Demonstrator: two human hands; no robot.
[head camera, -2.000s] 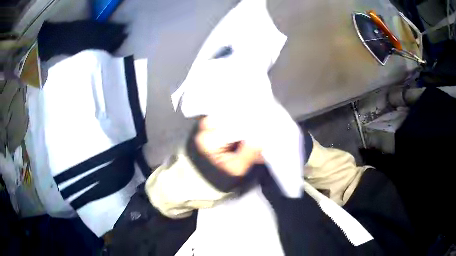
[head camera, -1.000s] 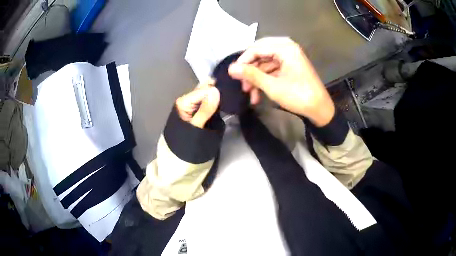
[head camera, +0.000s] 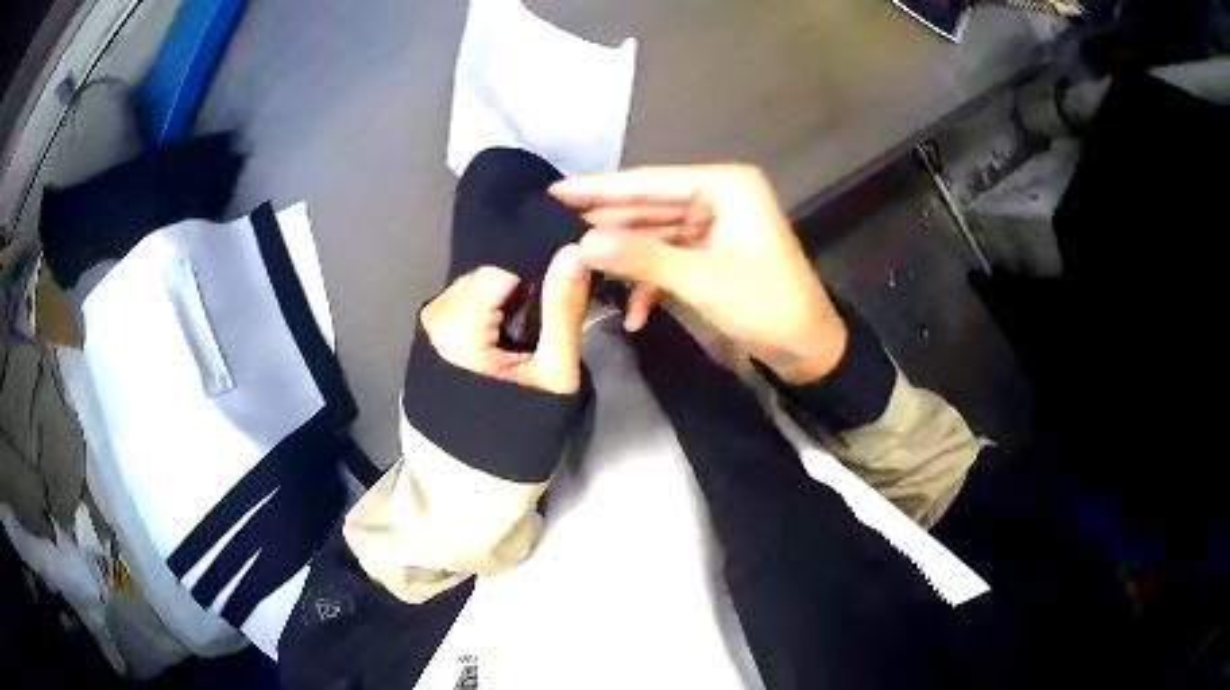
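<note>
A white garment panel (head camera: 542, 84) with a dark band (head camera: 506, 202) lies over the table edge and hangs toward me, its lower white part reaching the bottom of the picture. My left hand (head camera: 502, 330) pinches the dark band between thumb and curled fingers. My right hand (head camera: 715, 256) is beside it, fingers extended, its thumb tip close to the left thumb at the dark cloth. Whether the right fingertips grip the cloth is hard to tell.
Stacked white panels (head camera: 202, 404) with dark edges and stripes hang at the left. A black cloth (head camera: 135, 202) and a blue bar (head camera: 189, 68) are behind them. The iron's dark tip (head camera: 940, 14) shows at the top right edge of the grey table (head camera: 769, 81).
The panel was lifted and blurred, then lowered, with its dark band now between my hands. My right hand's fingers have straightened. The view has shifted, so the iron is mostly out of the picture.
</note>
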